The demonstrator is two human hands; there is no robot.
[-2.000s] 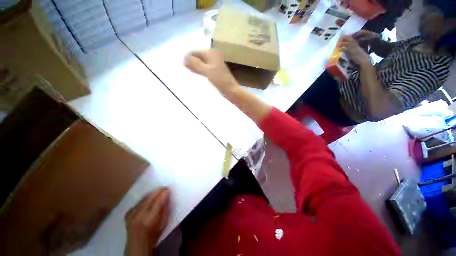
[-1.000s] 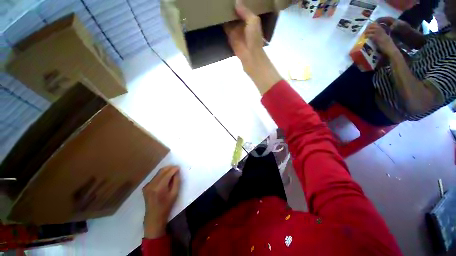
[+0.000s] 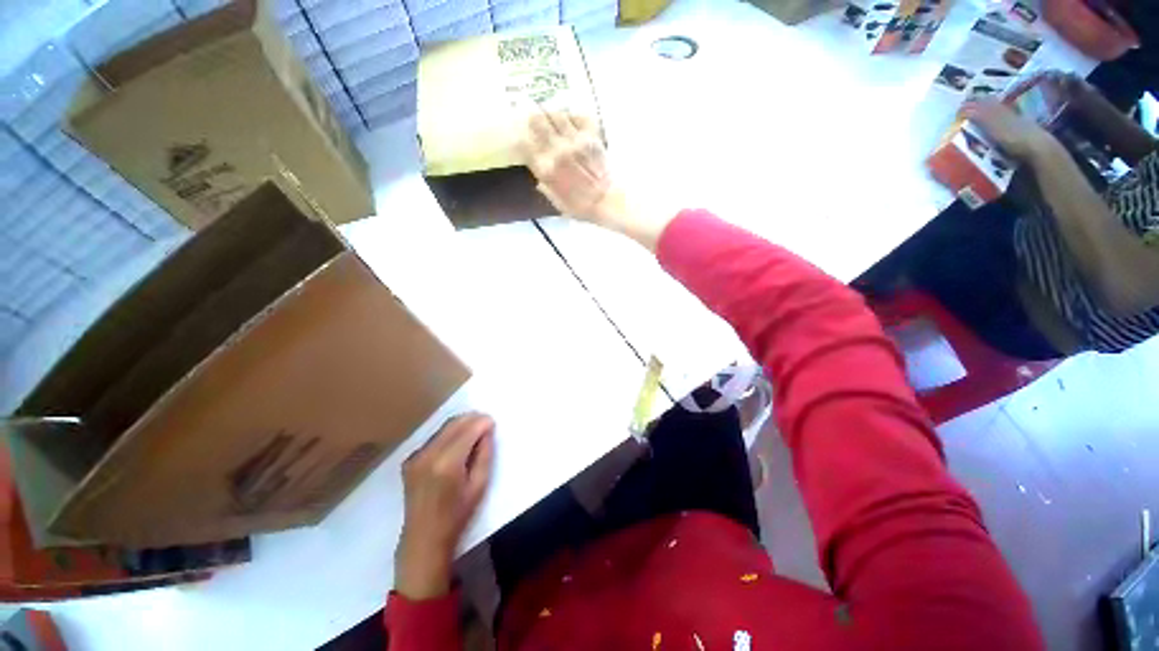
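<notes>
A smaller brown carton (image 3: 489, 76) with dark print on top lies at the back of the white table, its dark open end facing me. My right hand (image 3: 568, 163) rests on its top near the front edge, fingers spread; the palm is hidden. My left hand (image 3: 449, 477) rests on the table at the near edge, fingers loosely curled, with nothing seen in it. A thin yellow-green strip (image 3: 647, 397) lies at the table edge. A large open brown carton (image 3: 273, 426) stands tilted left of my left hand.
Another open carton (image 3: 216, 134) stands behind it. An orange and black box (image 3: 127, 566) lies at the left. A white tape roll (image 3: 672, 48) is at the back. White ribbon (image 3: 725, 385) hangs at the edge. A person at right holds a retail box (image 3: 974, 165).
The smaller carton has moved left across the table seam and now rests at the back. My right hand has gone from its open end onto its top. The view has shifted.
</notes>
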